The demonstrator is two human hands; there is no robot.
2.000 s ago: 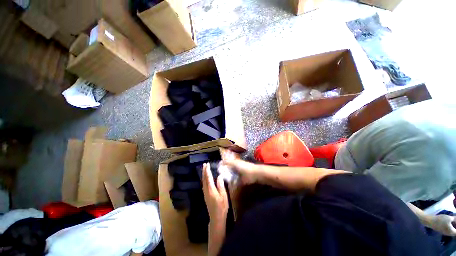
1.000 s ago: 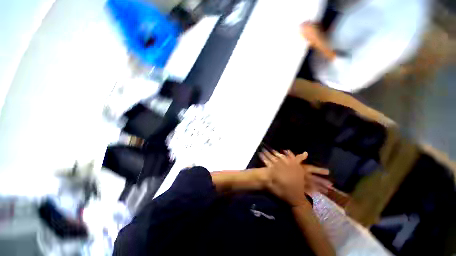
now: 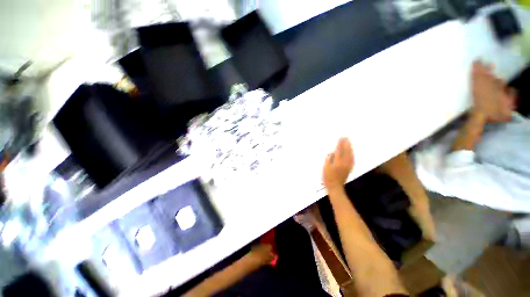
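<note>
A large tangled pile of white-grey cables [image 3: 244, 136] lies on the white table [image 3: 302, 156]. To its lower left, black insert trays with white devices [image 3: 194, 227] lie side by side. My right hand [image 3: 340, 162] is over the table's near edge, fingers extended, with nothing visible in it. My left hand [image 3: 264, 254] is low, below the table edge, against a red object, perhaps a stool edge. It is small and blurred, so its grip is unclear.
Black boxes [image 3: 174, 66] stand behind the pile on the black strip. A carton of black pieces [image 3: 427, 217] is below the table's near edge. Another person's hand [image 3: 491, 96] is over the table at right. Shiny clear plastic [image 3: 40, 209] lies at far left.
The view has swung from the floor cartons to the table. My hands, together over the carton before, are now apart: right over the table edge, left low beside the red object.
</note>
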